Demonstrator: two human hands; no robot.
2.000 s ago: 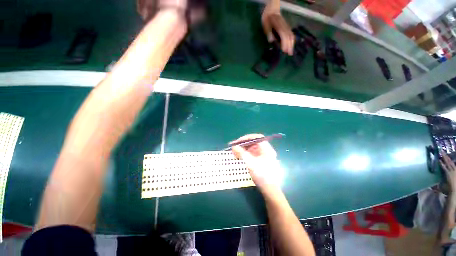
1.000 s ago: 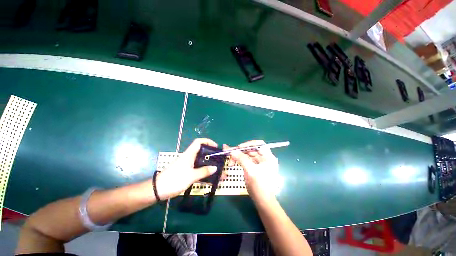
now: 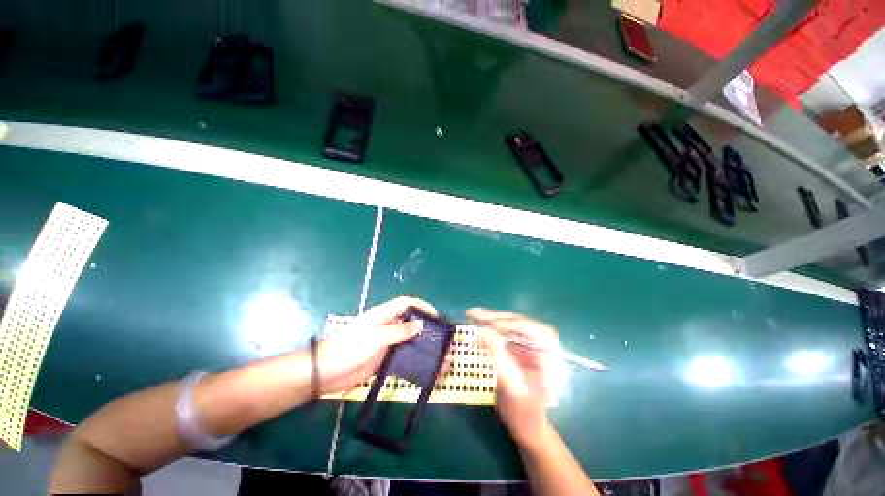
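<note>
My left hand (image 3: 364,354) holds a black phone housing (image 3: 415,360) by its upper end, tilted over the sticker sheet. The housing's large rectangular opening points down towards the bench's near edge. The sticker sheet (image 3: 473,368) is pale yellow with rows of dark dots and lies under both hands, partly hidden. My right hand (image 3: 524,363) is just right of the housing, slightly blurred, and holds the tweezers (image 3: 582,360). Their rear end sticks out to the right; the tip is hidden or too blurred to see.
Another dotted sheet (image 3: 49,291) lies at far left. A clear scrap (image 3: 411,264) lies above the work. Beyond the white rail (image 3: 553,228), several black housings (image 3: 349,127) lie on the conveyor (image 3: 437,165). A black tray (image 3: 873,329) is at far right.
My left hand came back from the conveyor with a housing. Since a second ago, the housing's hole end has turned out of sight, and my right hand and tweezers have drawn slightly away. Conveyor housings have shifted right.
</note>
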